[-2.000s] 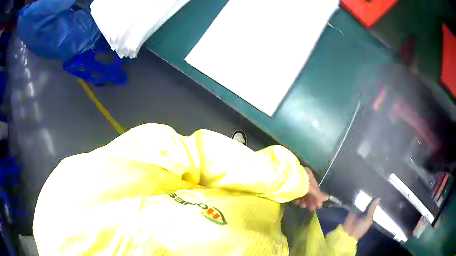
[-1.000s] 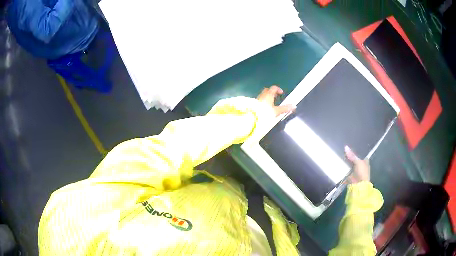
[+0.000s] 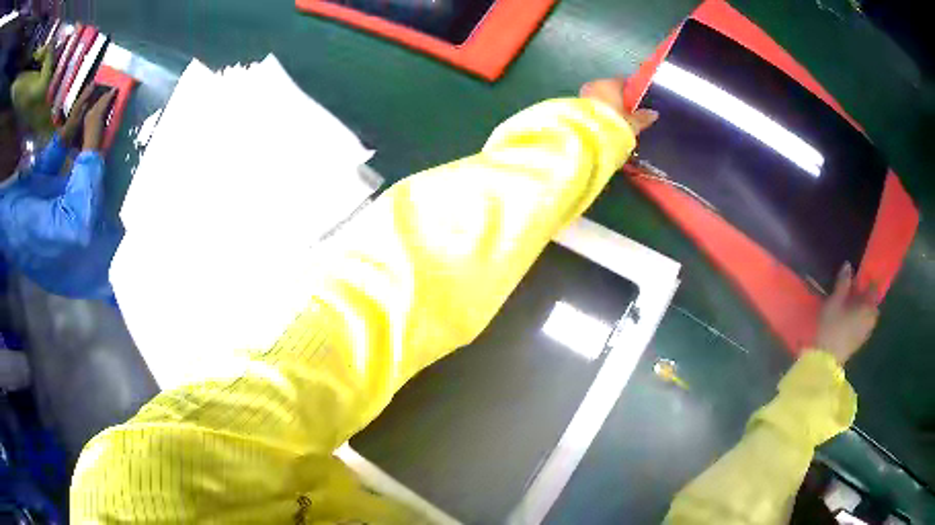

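Note:
A glossy black display panel lies on an orange-red foam pad at the upper right, with a thin pale cable along its near long edge. My left hand is at the panel's upper left corner, fingers on its edge. My right hand is at its lower right corner, fingertips at the edge. Another black panel lies on a white sheet nearer me, partly hidden by my left sleeve. A loose pile of white sheets is on the left.
Another orange-red pad with a black panel is at the top. A small yellow item lies right of the nearer panel. A person in blue handles something at the far left. Dark equipment parts show at the lower right.
My hands have left the nearer panel on the white sheet and moved up and right to the panel on the orange-red pad. The view has shifted toward the back of the bench.

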